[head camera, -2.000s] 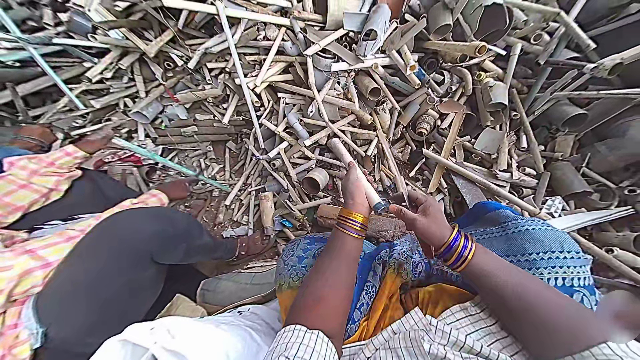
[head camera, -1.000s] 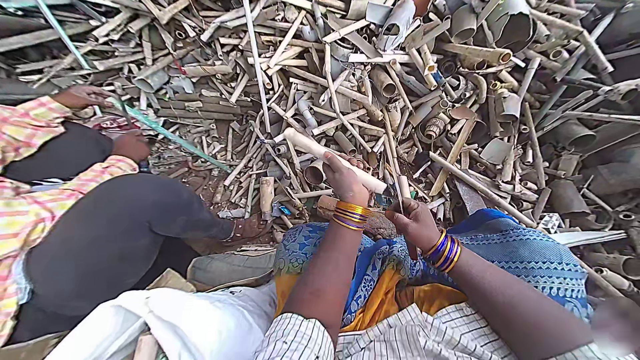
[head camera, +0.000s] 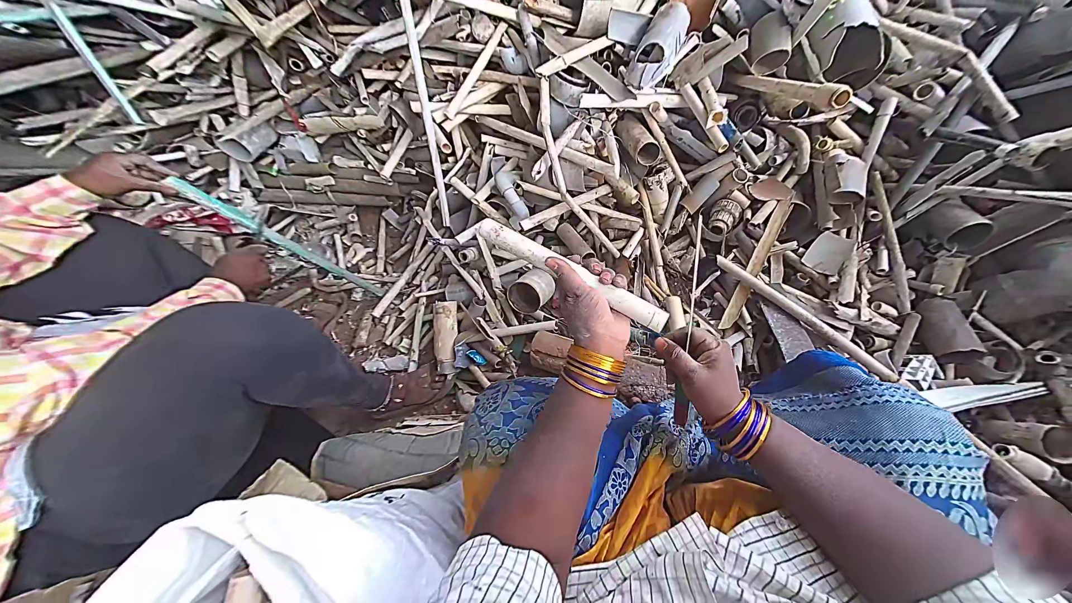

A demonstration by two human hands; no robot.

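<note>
My left hand is closed around a whitish plastic pipe, which slants from upper left down to the right. The pipe's lower right end lies close to the fingers of my right hand. In that hand is a thin, blade-like tool, its narrow part pointing up and a dark reddish piece showing below the fingers. A small dark blue thing shows between the pipe end and my right fingertips; I cannot tell what it is. Both wrists wear yellow and purple bangles.
A heap of scrap plastic pipes spreads ahead. At the left a person in a checked shirt holds a green strip. A white sack lies beside my lap. A reddish-brown block sits just beyond my knees.
Since two seconds ago, the pipe in my left hand has gone from steeply slanted to flatter. The thin tool now stands more upright in my right hand. The other person's hand has risen with the green strip.
</note>
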